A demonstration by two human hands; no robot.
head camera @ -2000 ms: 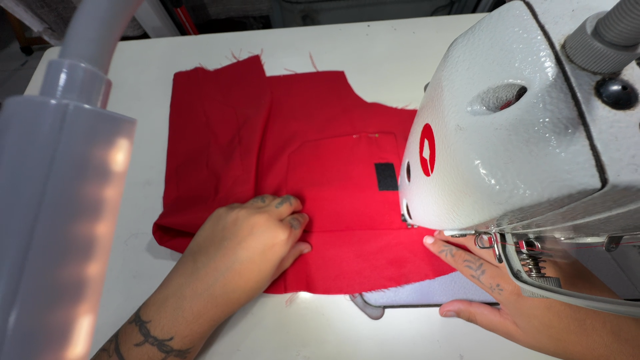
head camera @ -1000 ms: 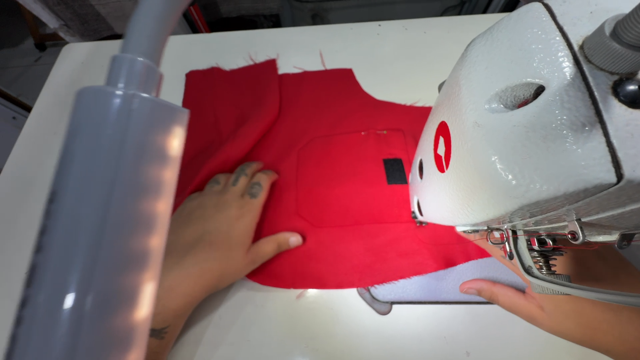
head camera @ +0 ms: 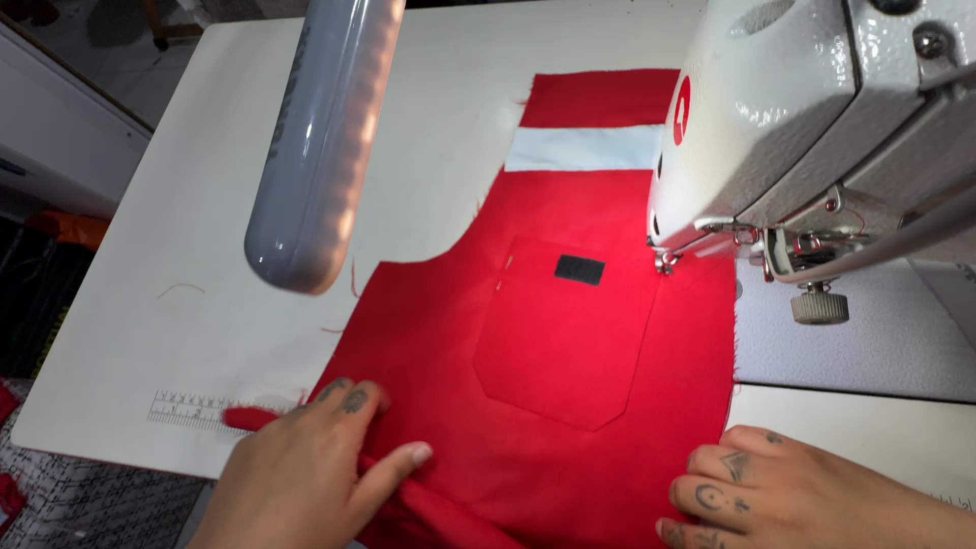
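A red fabric panel (head camera: 427, 335) lies under the head of a white sewing machine (head camera: 770, 114). On it is a stitched pocket (head camera: 564, 351) with a black hook-and-loop patch (head camera: 579, 270), and a pale grey strip (head camera: 583, 148) crosses the panel near its far end. The presser foot (head camera: 665, 263) meets the cloth by the pocket's upper right corner. My left hand (head camera: 313, 457) is on the lower left of the panel, where the cloth bunches up; its grip is unclear. My right hand (head camera: 770, 488) has curled fingers at the panel's lower right edge; the fingertips are partly hidden.
A grey lamp (head camera: 324, 152) with lit LEDs hangs over the white table (head camera: 252, 328). A printed ruler scale (head camera: 183, 410) runs along the near left of the table. Loose threads lie beside the panel. Checked fabric (head camera: 99, 488) hangs below the table's left corner.
The red panel has been turned, and its pale strip now shows at the far end. My right hand has come from beside the machine's needle area to the near edge of the cloth. The view has shifted.
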